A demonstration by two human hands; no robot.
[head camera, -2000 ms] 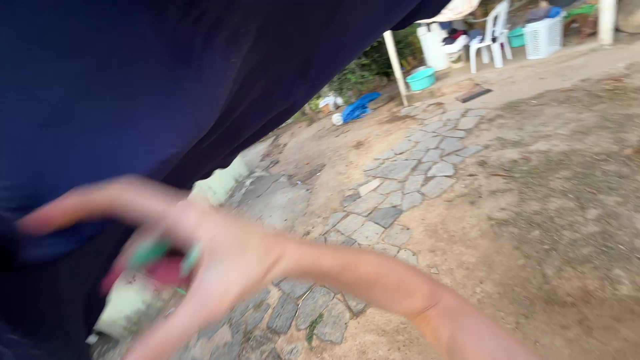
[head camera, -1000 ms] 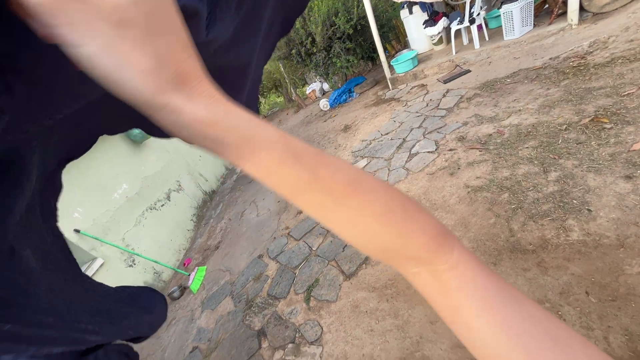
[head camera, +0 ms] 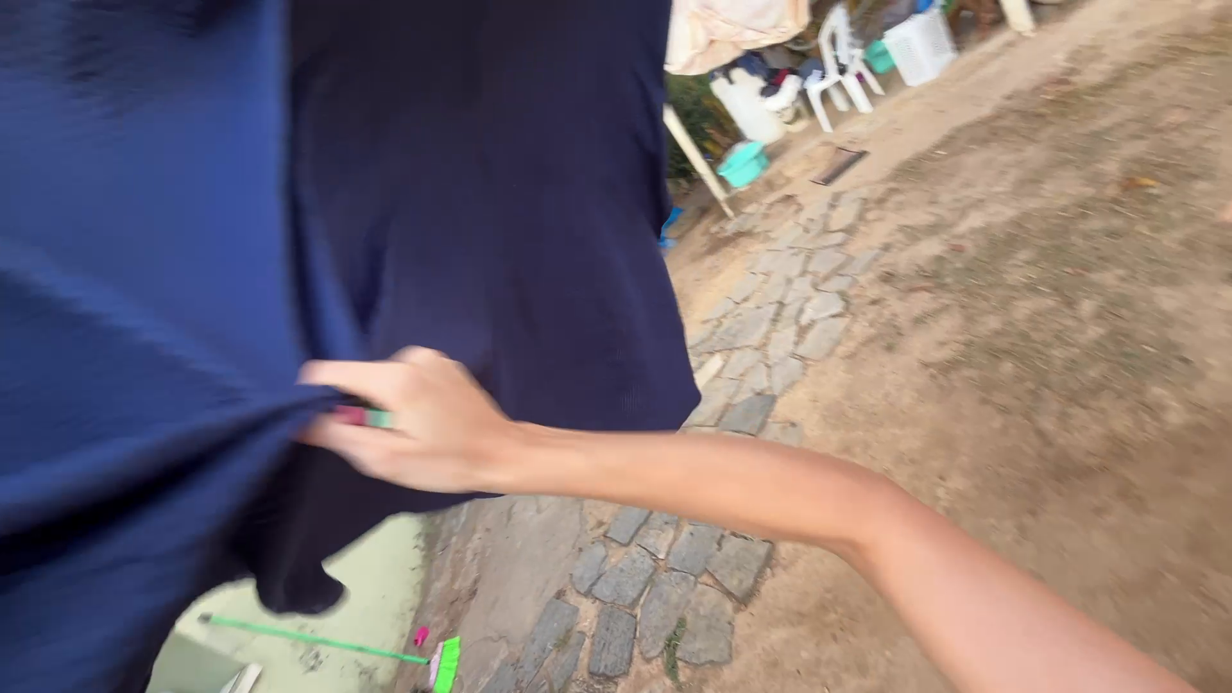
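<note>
A large dark blue cloth [head camera: 500,212] hangs across the left and top of the head view. My right hand [head camera: 414,419] reaches in from the lower right and pinches a gathered fold of it, drawing creases toward the fingers. Small pink and green objects, possibly clothespins [head camera: 361,416], show between the thumb and fingers of that hand. The cloth's lower edge falls behind the wrist. My left hand is out of the frame.
Below runs a stone-paved path [head camera: 664,597] beside bare soil. A green broom [head camera: 448,664] leans by a pale green wall [head camera: 375,568]. Farther off are a white plastic chair [head camera: 839,67], a turquoise basin [head camera: 743,165], a white laundry basket [head camera: 920,46] and a slanted pole [head camera: 698,159].
My right hand was apart-fingered and blurred two seconds ago, then high at the upper left; now it is lower and grips a fold. The cloth covers more of the view than one second ago.
</note>
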